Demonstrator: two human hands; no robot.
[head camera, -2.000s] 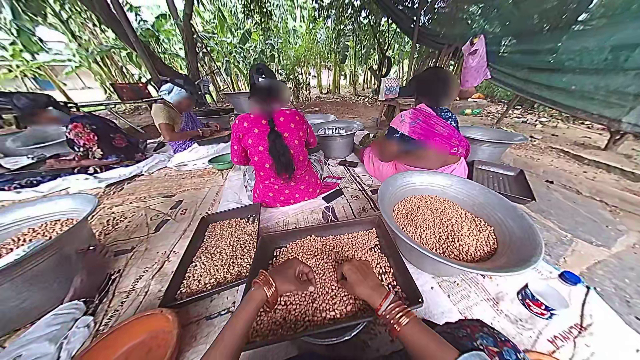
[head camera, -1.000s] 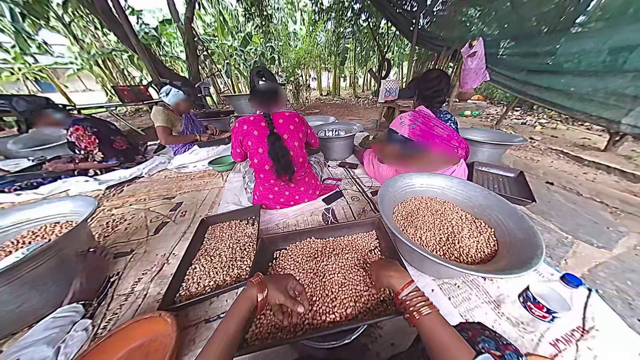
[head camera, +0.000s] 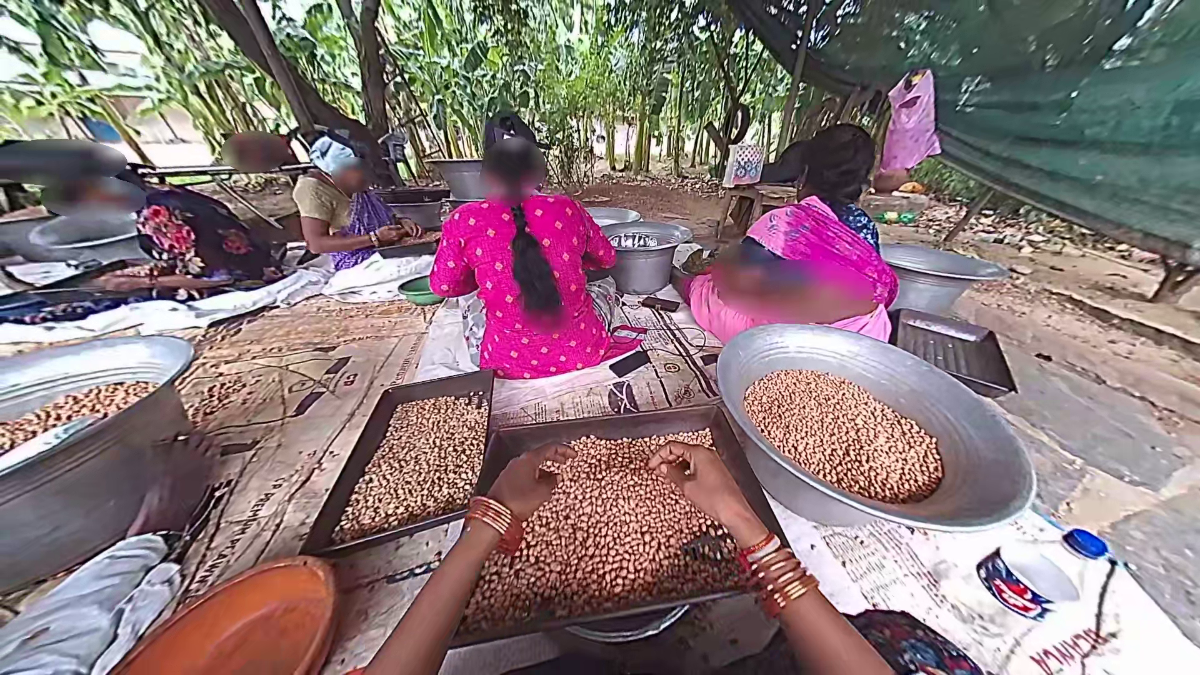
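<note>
A dark metal tray (head camera: 450, 623) holding a spread of light brown nuts or seeds (head camera: 619, 525) rests on a metal vessel in front of me. My left hand (head camera: 527, 480) is over the upper left of the spread, fingers curled; whether a nut is between them cannot be told. Across the spread, my right hand (head camera: 698, 476) has its thumb and fingertips close together at the upper right, their contents too small to tell. Both wrists wear bangles. A second dark tray (head camera: 323, 525) of paler nuts lies at the left, and a wide aluminium basin (head camera: 984, 469) of nuts stands at the right.
An aluminium vessel (head camera: 141, 412) with nuts and an orange basin (head camera: 253, 628) are at left. A plastic bottle (head camera: 1041, 581) lies at lower right. Printed sacks (head camera: 272, 422) cover the ground. A person in pink (head camera: 534, 291) sits ahead; several others sit around, with a phone (head camera: 629, 364) nearby.
Both hands have moved from the middle and right of the tray to its far part. The nuts under them have been shifted about.
</note>
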